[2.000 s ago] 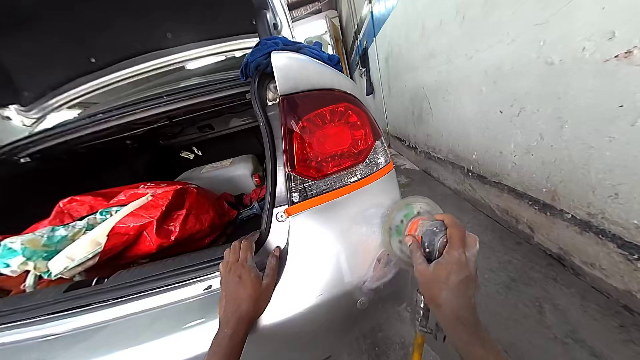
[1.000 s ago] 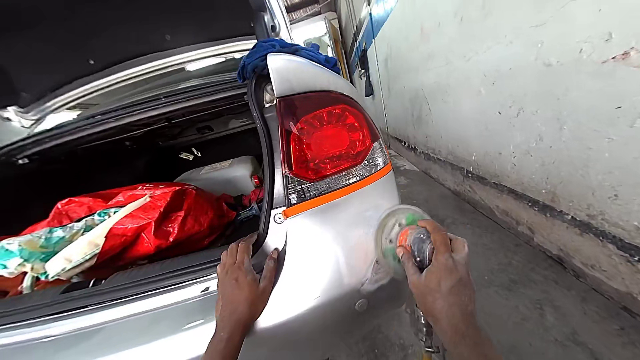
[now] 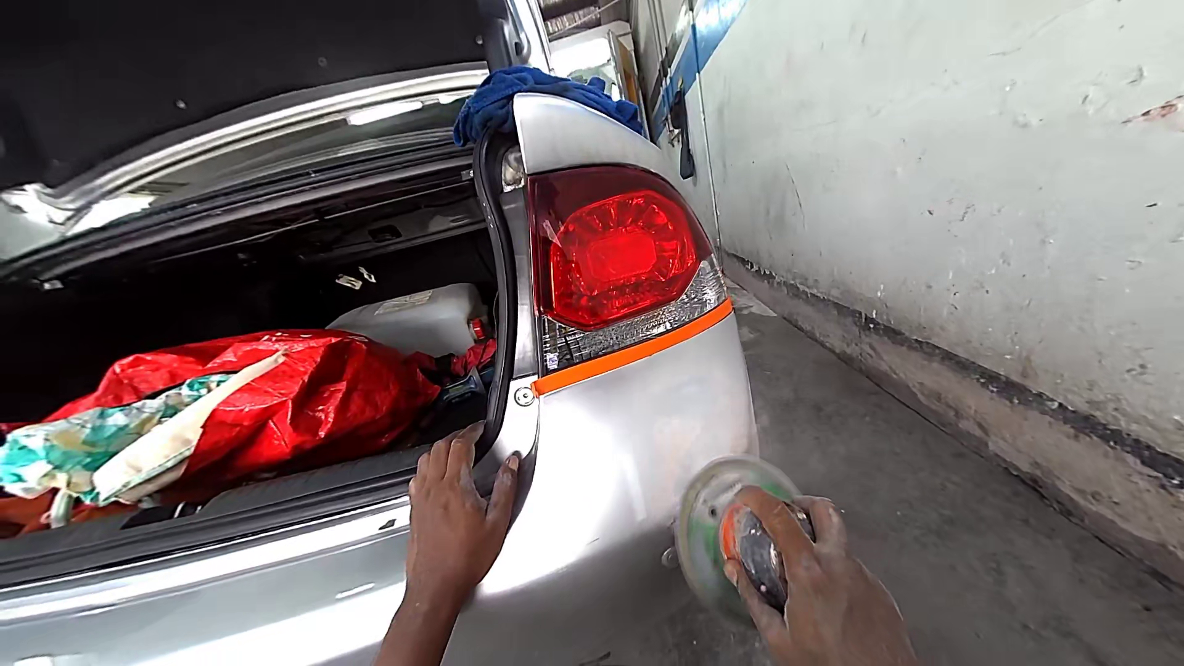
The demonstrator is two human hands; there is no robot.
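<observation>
My right hand (image 3: 814, 573) grips a pneumatic orbital sander (image 3: 760, 550), whose round pad is at the outer corner of the silver rear bumper (image 3: 610, 462). Whether the whole pad touches the surface cannot be told. My left hand (image 3: 462, 509) rests with spread fingers on the bumper's edge by the trunk opening, holding nothing. Above the bumper is the red tail light (image 3: 620, 250), with orange masking tape (image 3: 638, 353) along its lower edge. Dull, sanded-looking patches show on the paint below the tape.
The open trunk holds a red plastic bag (image 3: 305, 398) and a whitish plastic jug (image 3: 416, 319). A blue cloth (image 3: 546, 97) lies over the fender top beside the raised trunk lid (image 3: 231, 74). A scuffed wall (image 3: 943, 185) with a low ledge runs along the right, beyond the concrete floor (image 3: 888, 481).
My right hand and the sander have moved lower on the bumper corner. My left hand has stayed at the trunk edge.
</observation>
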